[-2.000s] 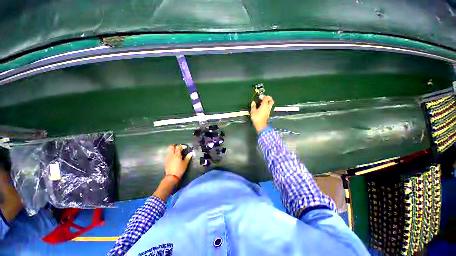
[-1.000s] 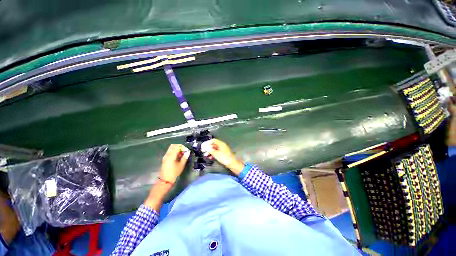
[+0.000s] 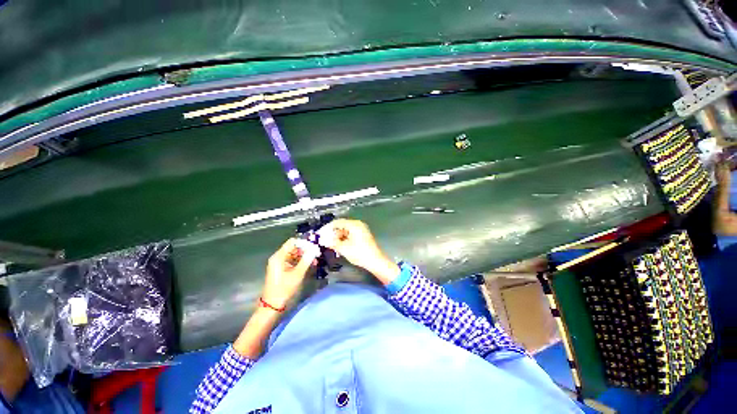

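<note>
Small black components [image 3: 325, 263] lie in a pile on the near edge of the dark green belt [image 3: 388, 154]. My left hand [image 3: 289, 263] and my right hand [image 3: 349, 241] meet over the pile, with white coverings on the fingertips. The fingertips are pinched close together; whether a part is between them is hidden and too small to tell. A small circuit board [image 3: 461, 142] lies alone on the belt, beyond and right of my hands.
A clear bag of dark parts [image 3: 121, 307] lies at left. A purple strip [image 3: 283, 154] and white strips [image 3: 351, 196] are on the belt. At right are a loaded tray [image 3: 675, 311], a smaller tray [image 3: 677, 170], a cardboard box [image 3: 525, 311] and another person's arm [image 3: 725, 198].
My right hand has come back from the board to the pile, and both hands have drawn together. The board, released on the belt, has shifted right. The view has shifted too.
</note>
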